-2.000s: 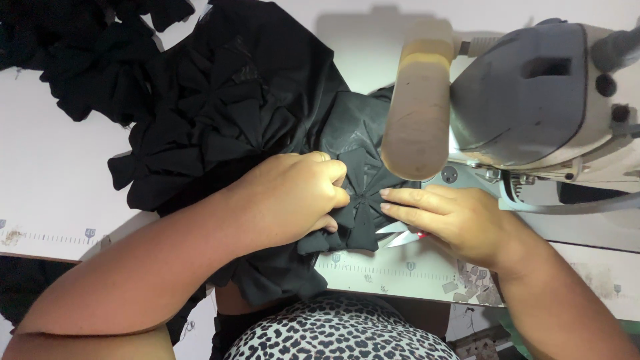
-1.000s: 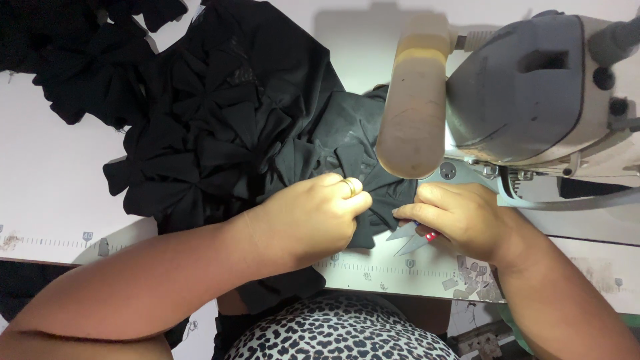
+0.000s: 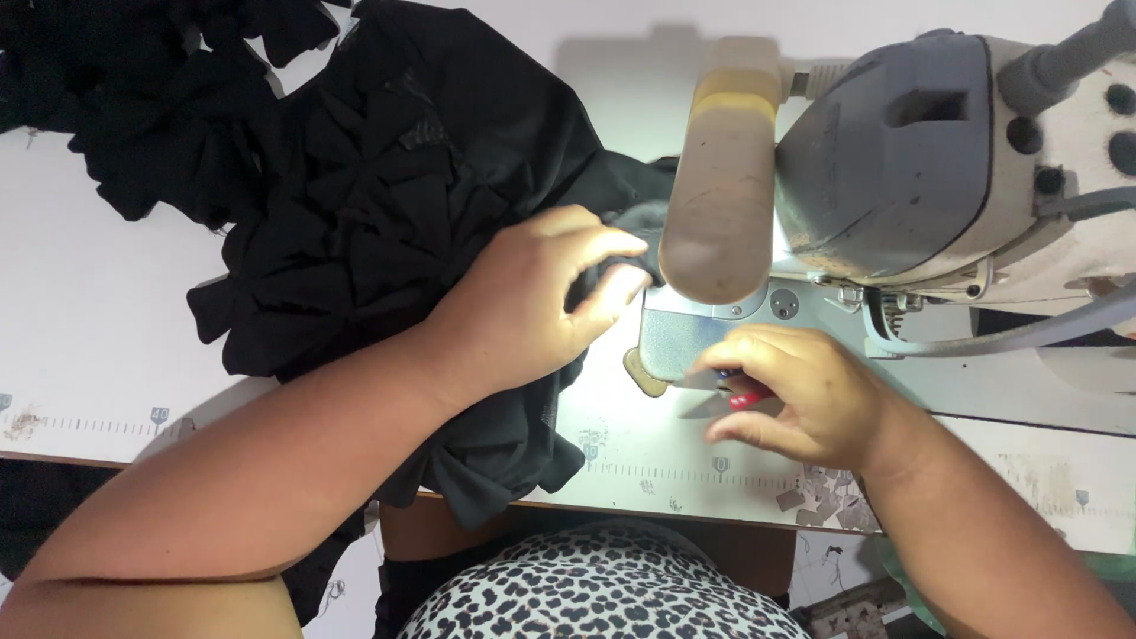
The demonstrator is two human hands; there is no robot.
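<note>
Black fabric with sewn, folded bow-like pieces (image 3: 355,231) lies bunched left of a sewing machine's head (image 3: 887,160). My left hand (image 3: 550,293) rests over its right part, thumb and fingers curved apart near the fabric edge; whether it pinches cloth cannot be told. My right hand (image 3: 790,390) is right of it, below the machine head, with small thread snips (image 3: 750,399) with a red part within its curled fingers. The blades are blurred and point left. Between the hands the metal bed plate (image 3: 679,342) shows.
A rounded lamp-like part (image 3: 723,195) hangs beside the machine head. More black ruffled fabric (image 3: 169,115) lies at the upper left. The white table (image 3: 674,484) has a printed ruler along its front edge, with worn spots. A curved guard or tube (image 3: 1003,342) runs at right.
My right hand, with the snips, has moved away from the fabric to the right and nearer the table's front. The fabric piece by the hands has shifted left, uncovering the bed plate.
</note>
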